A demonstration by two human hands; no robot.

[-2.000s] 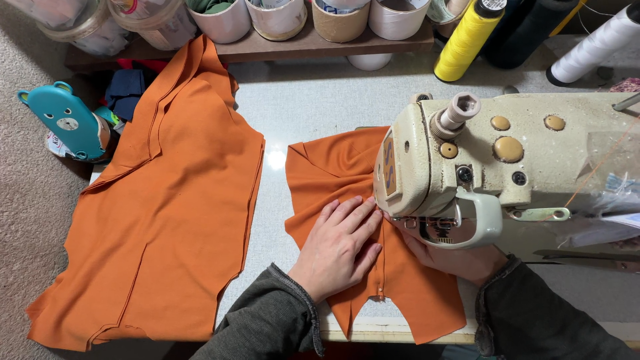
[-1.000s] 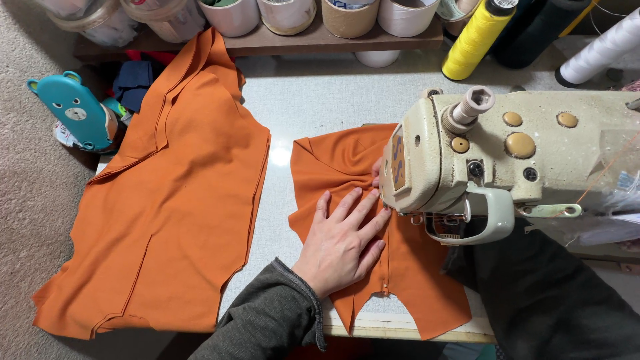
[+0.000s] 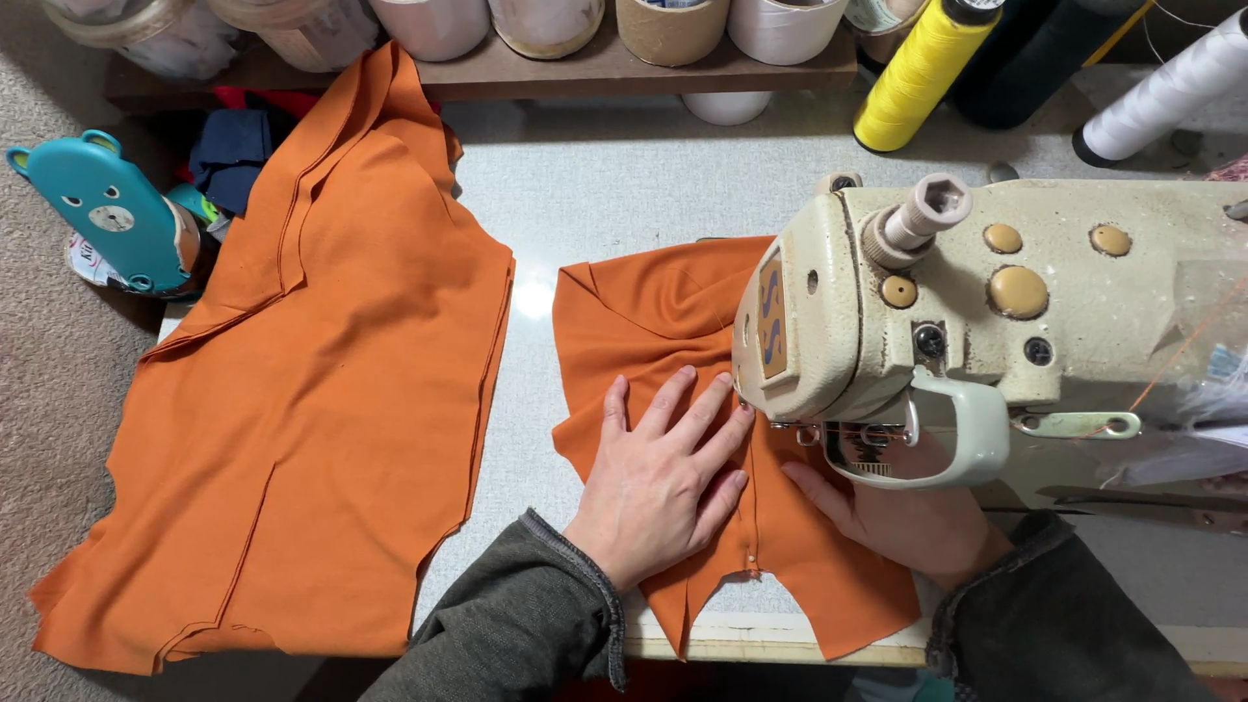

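Observation:
My left hand (image 3: pixel 673 468) lies flat with fingers spread on a piece of orange fabric (image 3: pixel 643 322), left of its seam. The fabric runs under the head of a cream sewing machine (image 3: pixel 819 292). My right hand (image 3: pixel 897 517) rests on the fabric's right part, its fingers partly hidden beneath the machine head and the pale finger guard (image 3: pixel 975 439). A pin with a small pale head (image 3: pixel 752 559) sits at the lower end of the seam. The needle area is hidden by the machine head.
A stack of orange fabric pieces (image 3: pixel 341 409) lies on the left. Behind it stands a teal bear-shaped holder (image 3: pixel 107 210). A brown shelf (image 3: pixel 585 78) with several tubs runs along the back. Yellow thread (image 3: pixel 921 78) and white thread (image 3: pixel 1165 93) cones stand back right.
My right hand, out of sight beneath the machine one second ago, shows again on the right part of the fabric. My left hand stays on the fabric beside the seam.

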